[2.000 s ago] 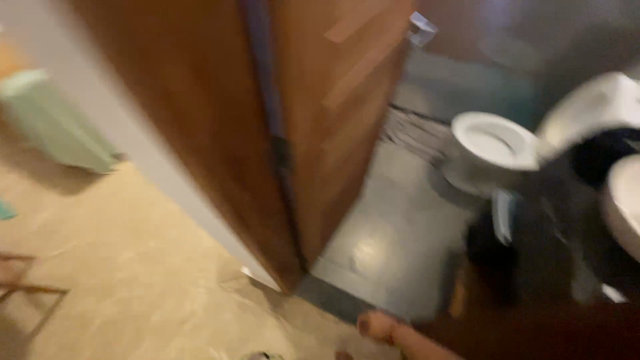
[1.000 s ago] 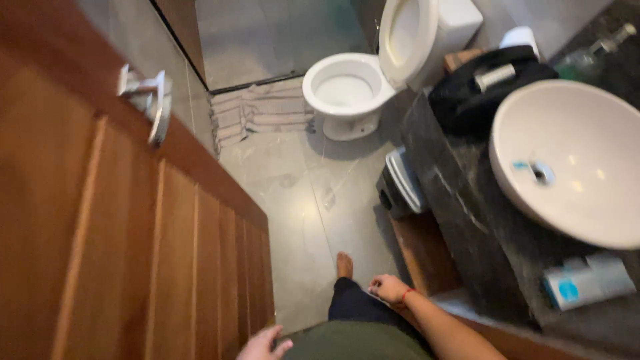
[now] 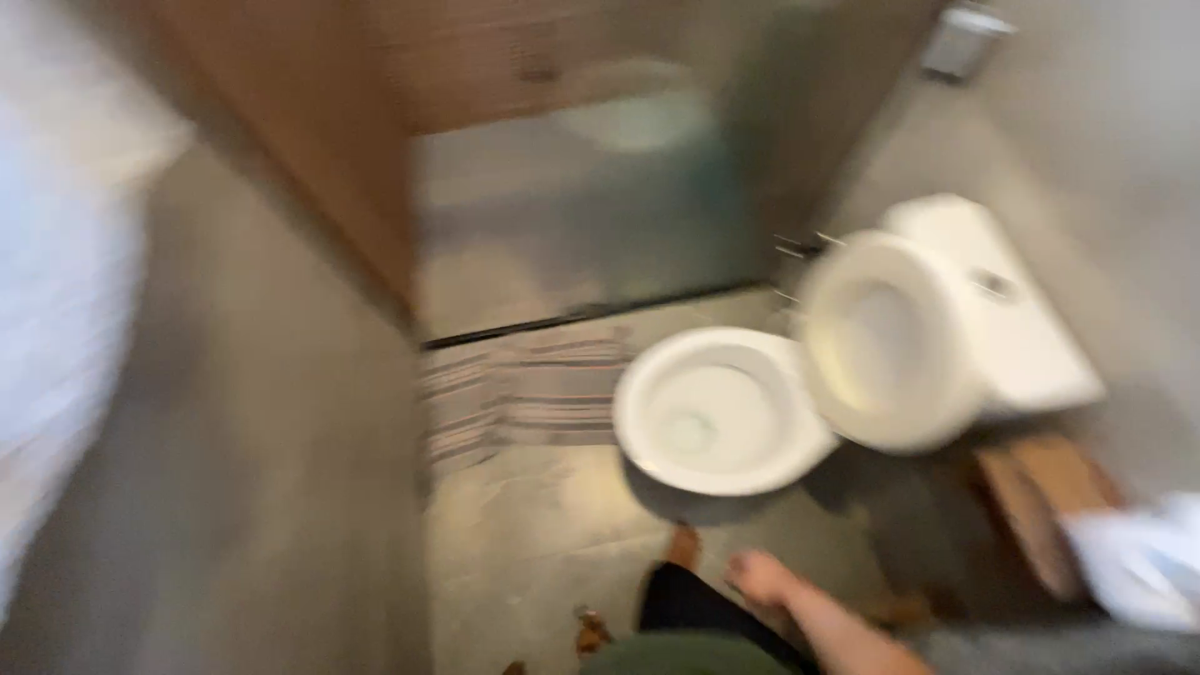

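Note:
My right hand (image 3: 757, 574) hangs low beside my dark-clothed leg, in front of the toilet; blur hides whether its fingers are apart or hold anything. The white toilet bowl (image 3: 717, 412) stands just beyond it, with its seat and lid (image 3: 886, 342) raised against the white cistern (image 3: 1012, 309). My left hand is not clearly visible; small brownish shapes at the bottom edge are too blurred to name. My bare foot (image 3: 684, 544) is on the floor close to the bowl.
A striped mat (image 3: 525, 398) lies left of the toilet, along the dark sill (image 3: 600, 309) of a glass-screened area. Grey walls rise on both sides. A brown object (image 3: 1050, 497) and a white item (image 3: 1139, 562) are at the lower right.
I have moved further into the bathroom, nearer the toilet. The door handle, the round basin and the black item on the counter have left the view, and so has my left hand, at least clearly.

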